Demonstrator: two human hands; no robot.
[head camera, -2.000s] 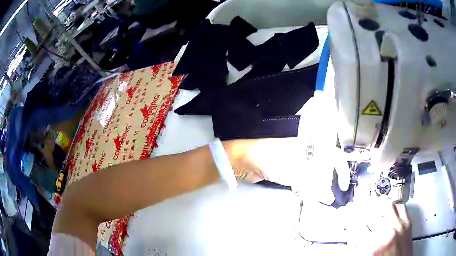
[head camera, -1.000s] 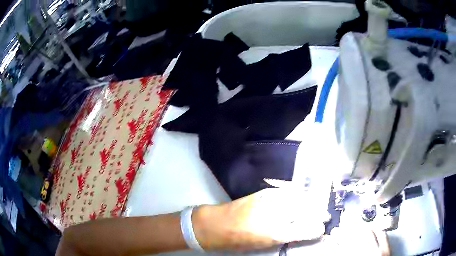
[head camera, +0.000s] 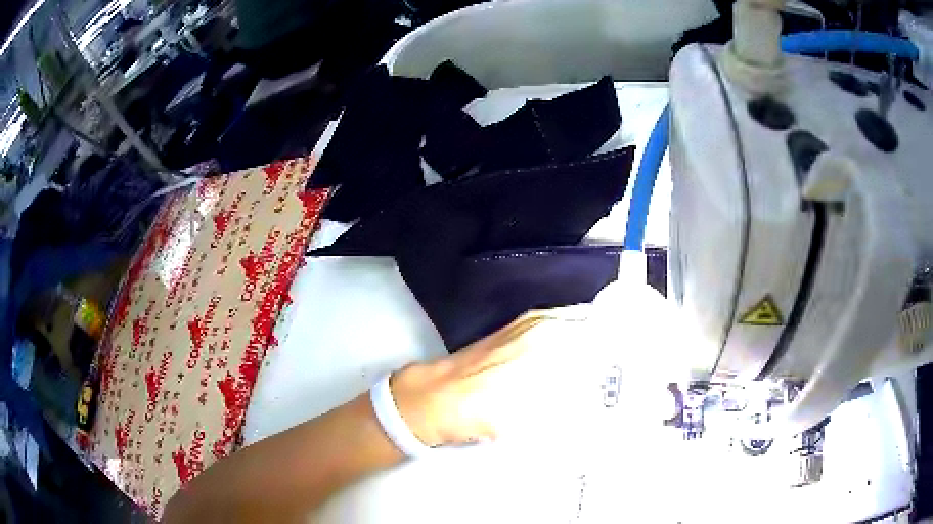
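Observation:
My left hand, with a white band at the wrist, reaches in from the lower left toward the needle area. Its fingers wash out in the lamp glare, so any grip is hidden. A dark purplish cloth panel with a pale stitch line near its upper edge lies just beyond the hand. More dark cut pieces are heaped behind it. The off-white sewing machine head stands at the right, with shiny metal parts under it in bright glare. My right hand cannot be made out.
A tan board with red print lies left of the white table. A blue hose with a white end comes down beside the machine head. A curved white rim stands behind the heap. Dark material and equipment fill the upper left.
My left hand first moved toward the needle, then back up and left beside the dark panel. My right hand, earlier at the lower right, no longer shows. The camera view has shifted.

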